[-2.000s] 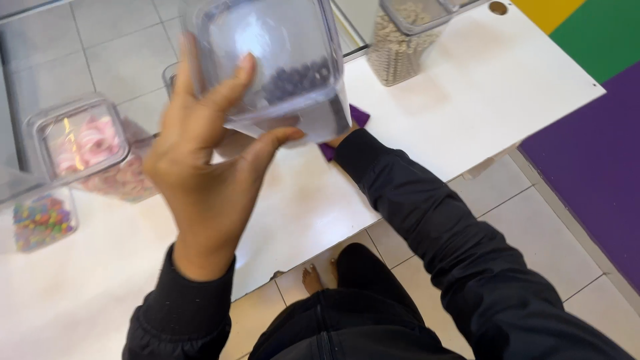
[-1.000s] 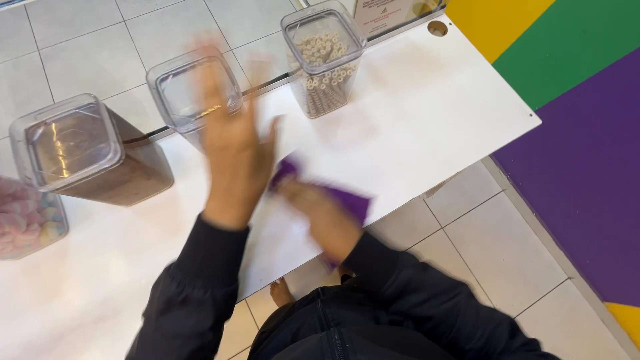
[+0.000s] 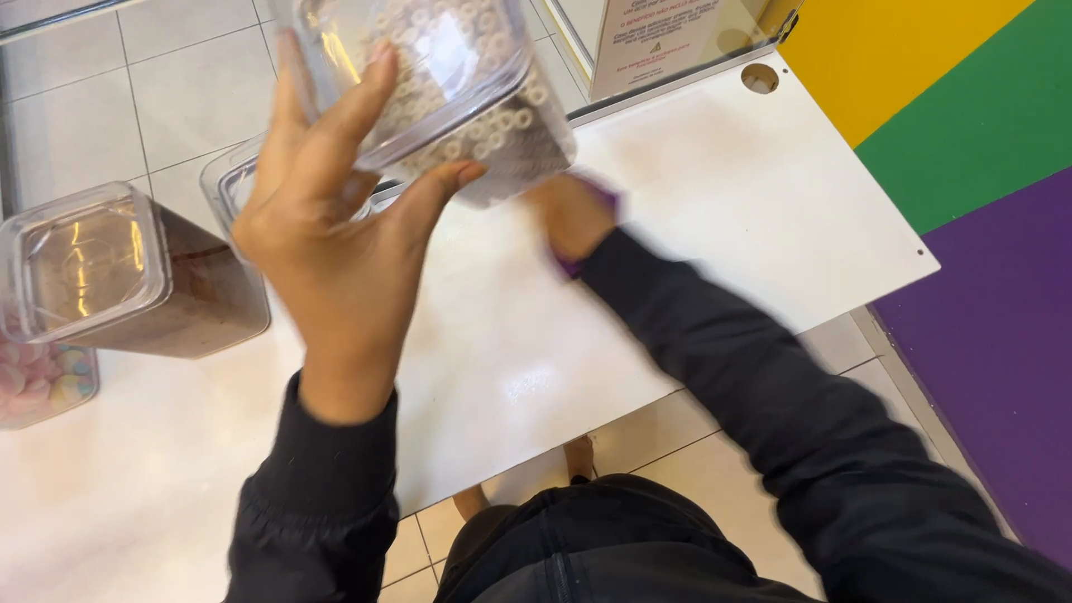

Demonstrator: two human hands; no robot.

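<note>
My left hand [image 3: 343,226] grips a clear lidded plastic container [image 3: 494,126] of small pale rings and lifts it above the white counter [image 3: 519,335]. The container is tilted, its lid toward me. Beyond and to the right, my right hand [image 3: 574,213], blurred, presses a purple cloth [image 3: 607,197] on the counter near the container's base. Part of the cloth is hidden under the hand.
A lidded container with brown contents [image 3: 209,293] stands at the left, with pink and pastel sweets [image 3: 46,377] in another beside it. A further clear container [image 3: 226,180] is partly behind my left hand. A printed sign [image 3: 662,42] and a round hole [image 3: 760,79] are at the back right.
The container of pale rings, standing on the counter one second ago, is now raised in my left hand. The purple cloth has moved away from me under my right hand.
</note>
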